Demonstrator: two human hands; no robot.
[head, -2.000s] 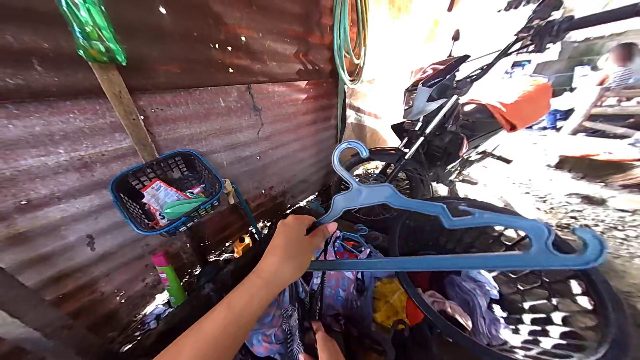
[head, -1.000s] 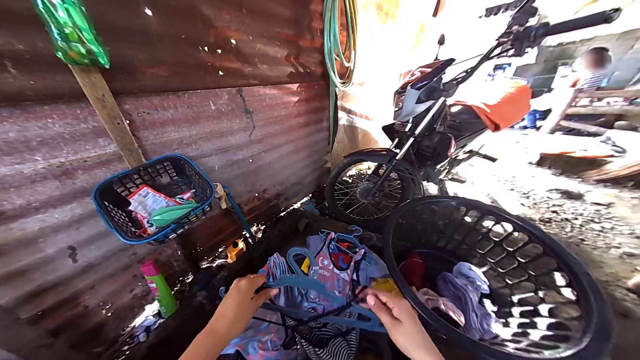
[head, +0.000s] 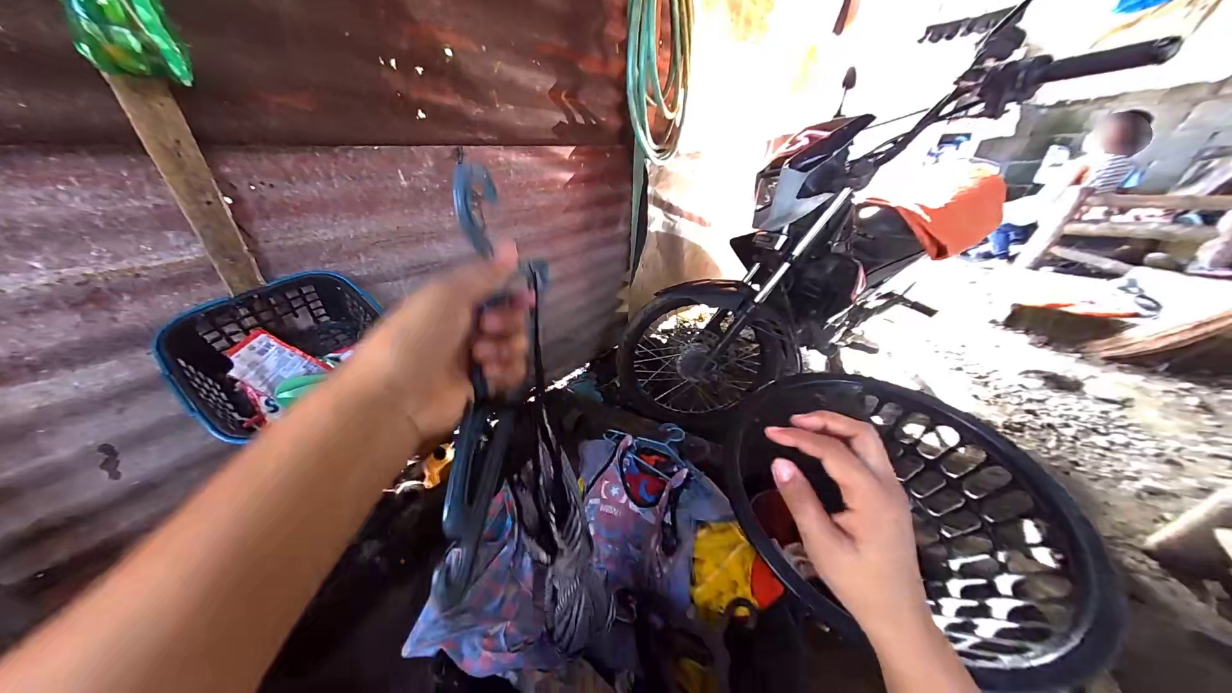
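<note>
My left hand [head: 472,337] is raised at the centre-left, closed around a blue plastic clothes hanger [head: 474,207], whose hook points up. A black-and-white striped garment [head: 568,539] hangs from it by thin black straps. My right hand [head: 847,520] holds nothing; its fingers are apart over the near-left rim of a large black latticed laundry basket [head: 1020,462]. Below the hands lie a blue and pink patterned garment [head: 491,616], another printed garment [head: 616,491] on a blue hanger, and a yellow cloth [head: 722,568].
A blue-rimmed basket [head: 173,356] with packets is by the corrugated metal wall [head: 366,212]. A coiled hose [head: 659,87] hangs near the corner. A motorcycle [head: 799,231] with an orange cloth [head: 948,207] stands behind the black basket. A person [head: 1112,164] is far right.
My left hand has lifted the hanger with the striped garment up and left from the pile. My right hand has let go of it and moved right, over the black basket.
</note>
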